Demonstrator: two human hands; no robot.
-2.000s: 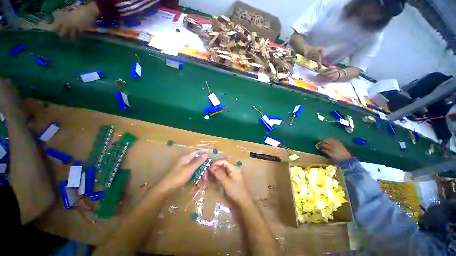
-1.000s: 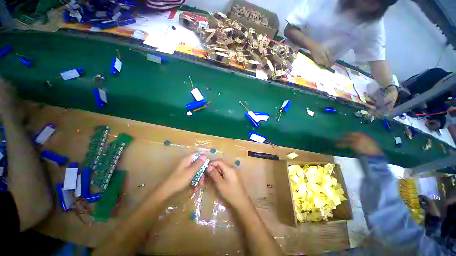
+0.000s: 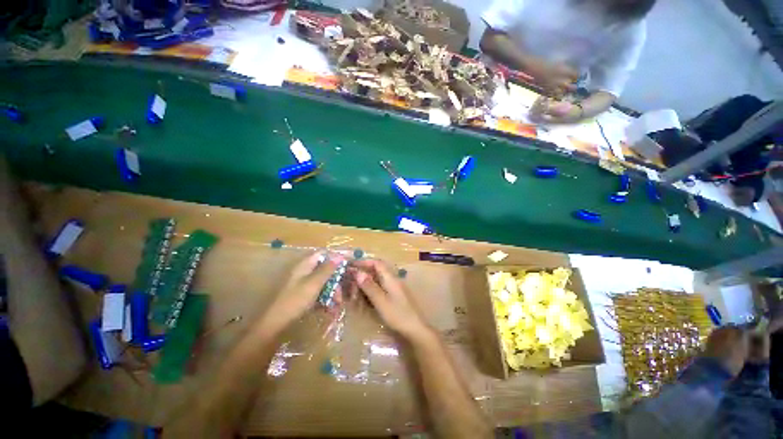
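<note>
My left hand (image 3: 302,285) holds a short green circuit board strip (image 3: 333,283) with a row of pale parts, low over the brown bench. My right hand (image 3: 382,294) is at the strip's right side, fingertips bent close to it; whether they pinch anything is too small to tell. Longer green circuit board panels (image 3: 176,296) lie overlapping on the bench to the left. Blue batteries (image 3: 113,310) with white labels lie left of the panels. Shiny clear film (image 3: 361,364) lies below my hands.
An open cardboard box (image 3: 585,346) of yellow pieces (image 3: 539,315) stands at right, with gold-yellow strips (image 3: 659,339) beyond. A black stick (image 3: 446,258) lies near the green conveyor belt (image 3: 249,184), which carries scattered blue cells. A neighbour's arm (image 3: 39,317) is at left; a person works across the belt.
The cells on the belt have moved left. The arm at right has drawn back from the belt, and the gold-yellow strips show more fully. My hands stay around the strip.
</note>
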